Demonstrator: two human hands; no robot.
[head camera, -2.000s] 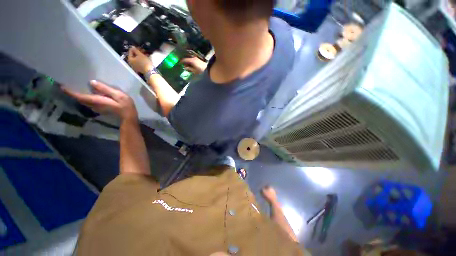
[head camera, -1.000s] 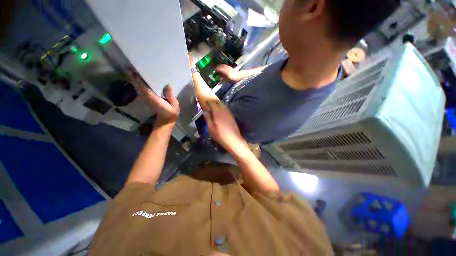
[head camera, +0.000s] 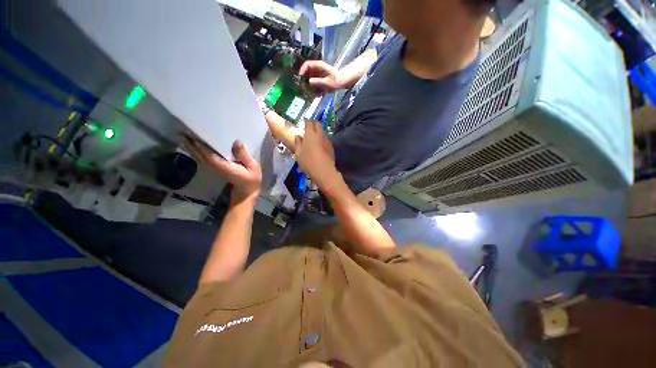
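A large white panel (head camera: 169, 72) of the machine stands at the upper left. My left hand (head camera: 241, 172) is on its lower corner, with the thumb on the near face and the fingers around the edge. My right hand (head camera: 314, 154) is raised beside another person's forearm at the machine opening. Its fingers are blurred, and I cannot tell whether it touches or holds anything. Inside the opening are dark mechanisms (head camera: 277, 54) and a green-lit part (head camera: 293, 104). The other person's hand (head camera: 320, 75) reaches over it.
The other person (head camera: 424, 108) leans in close on the right. Behind stands a pale green vented unit (head camera: 575, 108). A round reel (head camera: 371, 203) and a blue crate (head camera: 579, 243) are on the floor. A second bay with green lights (head camera: 108, 134) is at the left.
The view has swung left. My left hand has gone from flat beside the panel to around its edge. My right hand has risen from low at my side to the machine opening.
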